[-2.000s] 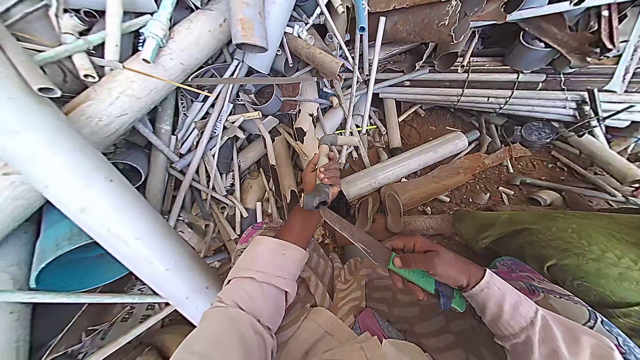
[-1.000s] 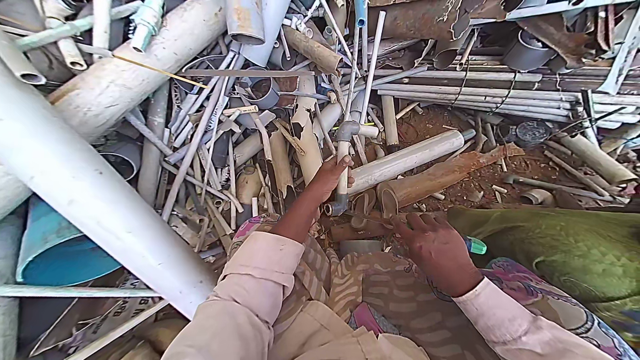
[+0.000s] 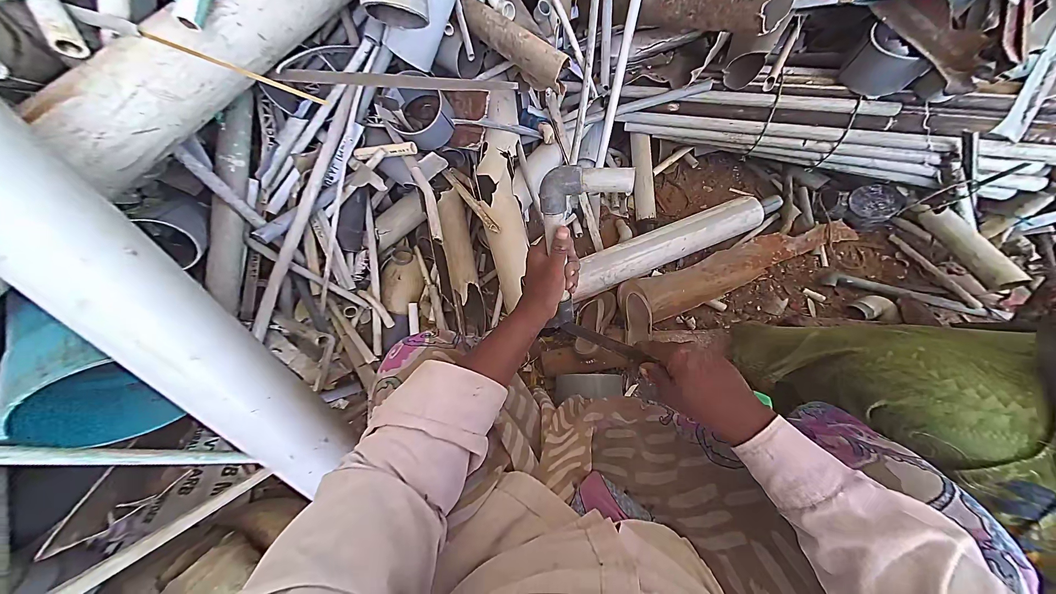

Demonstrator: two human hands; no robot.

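Observation:
My left hand [image 3: 551,272] grips a short upright length of white plastic pipe, with a grey elbow fitting [image 3: 561,190] at its top and a pale pipe stub [image 3: 608,180] pointing right from the elbow. Another dark grey fitting [image 3: 564,313] shows just below that hand. My right hand [image 3: 701,384], slightly blurred, is closed on a thin dark tool [image 3: 606,344], whose far end meets the lower fitting. Its handle is hidden in the fist, so its kind is unclear.
A large white pipe [image 3: 165,305] slants across the left, above a blue pipe [image 3: 91,396]. Scrap pipes lie heaped ahead, with a bundle of thin pipes [image 3: 792,132] at upper right. Green cloth [image 3: 891,388] lies at right. A thick whitish pipe [image 3: 668,247] rests on the soil.
Two seconds ago my right hand held a green-handled saw or knife; one second ago it was spread with no tool visible in it. Now it grips the dark tool. The fitting assembly has turned upright.

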